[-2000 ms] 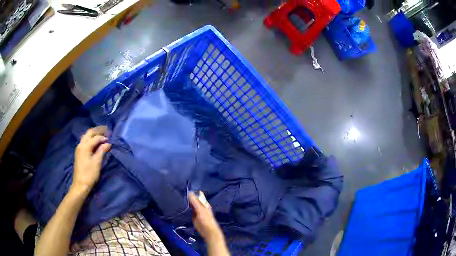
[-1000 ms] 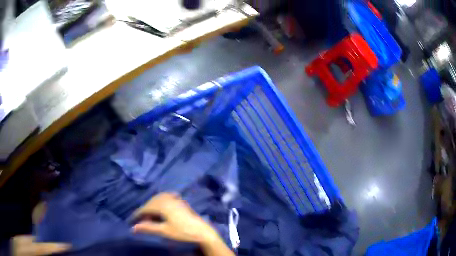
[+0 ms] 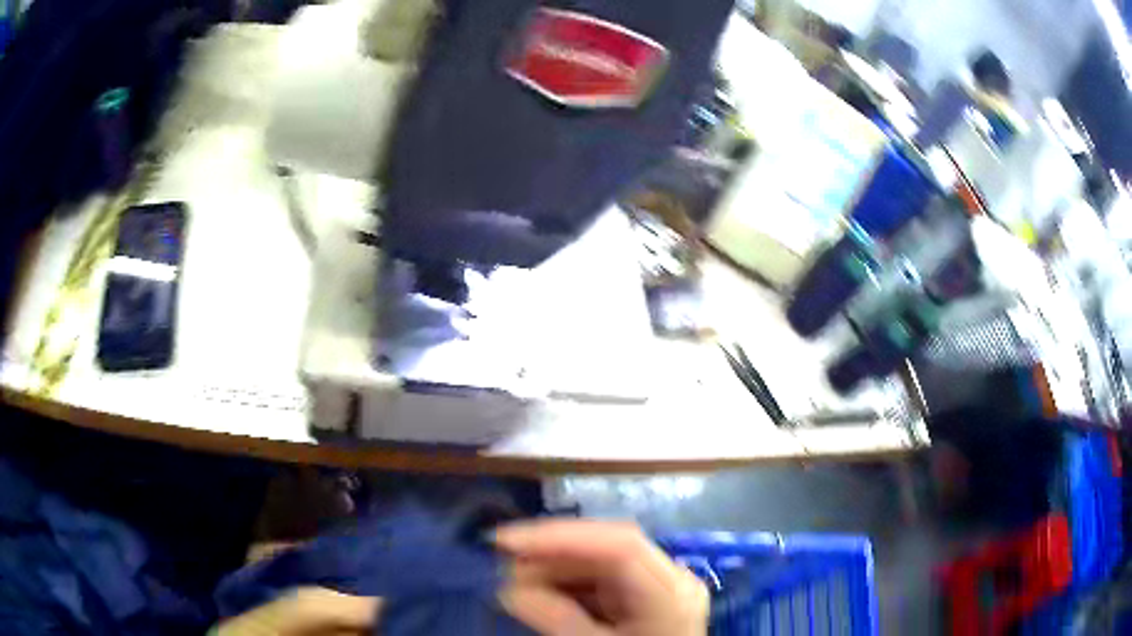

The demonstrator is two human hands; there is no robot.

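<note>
My right hand (image 3: 602,578) is at the bottom centre and grips a piece of navy cloth (image 3: 428,565) between thumb and fingers. My left hand (image 3: 310,613) is at the bottom edge, partly cut off and blurred, holding the same cloth to the left. The cloth is below the front edge of the white sewing table (image 3: 596,435). The dark sewing machine head (image 3: 534,149) with a red badge stands above and beyond my hands. Its presser foot area (image 3: 453,304) is bright and blurred. More navy cloth (image 3: 75,559) lies at the lower left.
A smartphone (image 3: 140,292) lies left of the machine. Thin dark snips or tweezers (image 3: 755,383) lie on the right of the table. Dark thread cones (image 3: 832,286) and a cream control panel (image 3: 795,174) are beyond. A blue basket (image 3: 795,584) and red stool (image 3: 1008,578) are below right.
The view has swung up and left from the basket to the machine and table. Both hands now hold navy cloth at the table's front edge instead of over the basket.
</note>
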